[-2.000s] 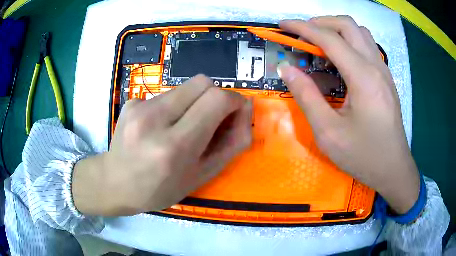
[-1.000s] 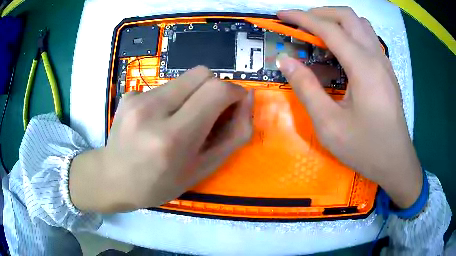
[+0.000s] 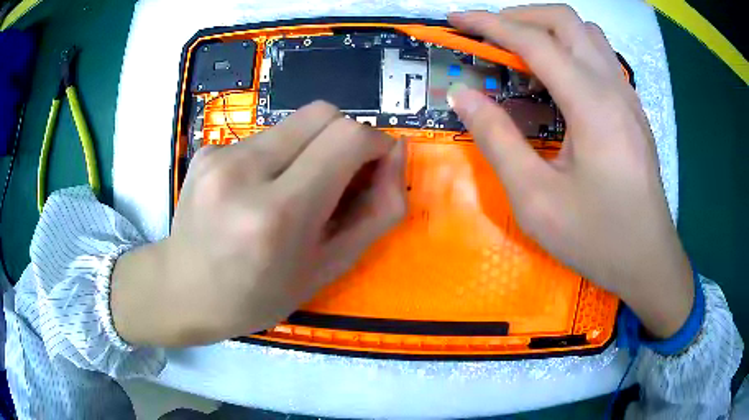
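The orange tablet housing lies open, its main board along the far side. My left hand is over the housing's left half, fingers curled and fingertips pinched at the board's near edge; anything between them is hidden. My right hand is over the right side, thumb on the silver-grey shield cover with small blue spots. It holds an orange spudger, slanting along the far rim under its fingers. A thin dark cable curves over the orange ribs below the black speaker module.
A white foam sheet lies under the housing on a green mat. Yellow-handled cutters lie at the left. A blue object is at the left edge. A blue strap is around my right wrist.
The housing and foam sheet sit slightly higher and further left in the picture. Both hands keep nearly the same pose, with only a slight shift of the left fingers.
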